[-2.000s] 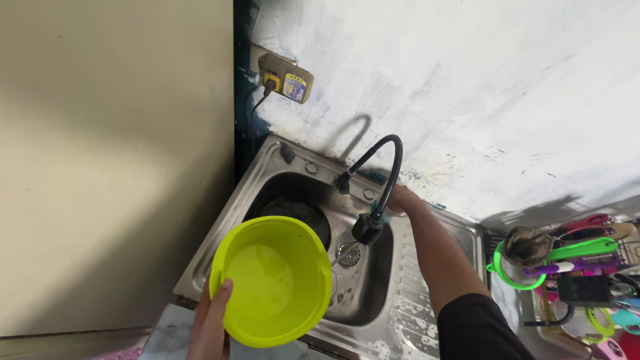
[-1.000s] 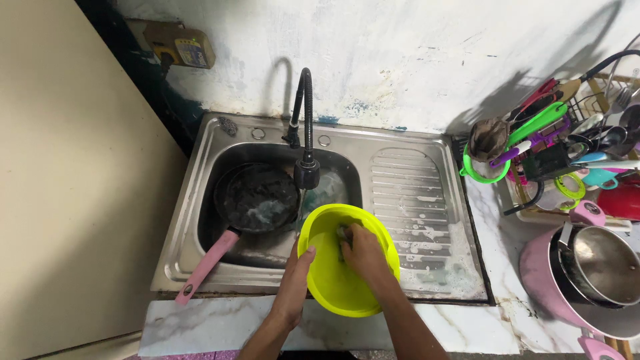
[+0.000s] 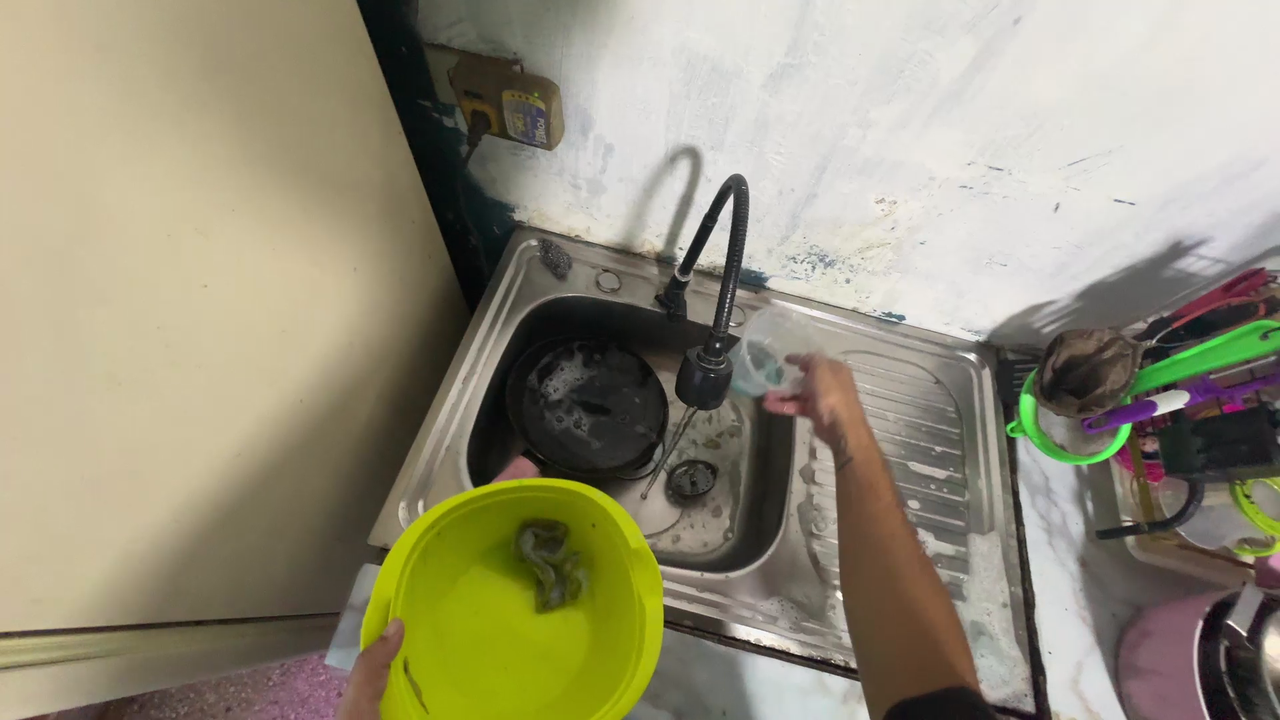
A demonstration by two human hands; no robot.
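Note:
My left hand (image 3: 374,672) grips the left rim of a lime-yellow plastic basin (image 3: 500,650), tilted at the sink's front edge. Inside the basin lies a crumpled grey-green scrubber or cloth (image 3: 550,565). Over the right side of the sink bowl, my right hand (image 3: 822,395) holds a clear plastic container (image 3: 775,350) beside the spray head of the black flexible faucet (image 3: 708,375). A thin stream of water runs down near the drain strainer (image 3: 692,481). A black frying pan (image 3: 590,405) with suds rests in the bowl's left part, its pink handle mostly hidden by the basin.
The ribbed steel drainboard (image 3: 915,450) is wet. A steel wool pad (image 3: 554,258) sits at the sink's back left corner. Right of the sink stand a green strainer (image 3: 1075,450), a rack of utensils and a pink pot (image 3: 1160,650). A power adapter (image 3: 510,105) hangs on the wall.
My right hand has left the basin and the scrubber, which now lies loose inside, and has taken hold of the clear container. The basin has moved left, toward the front of the pan.

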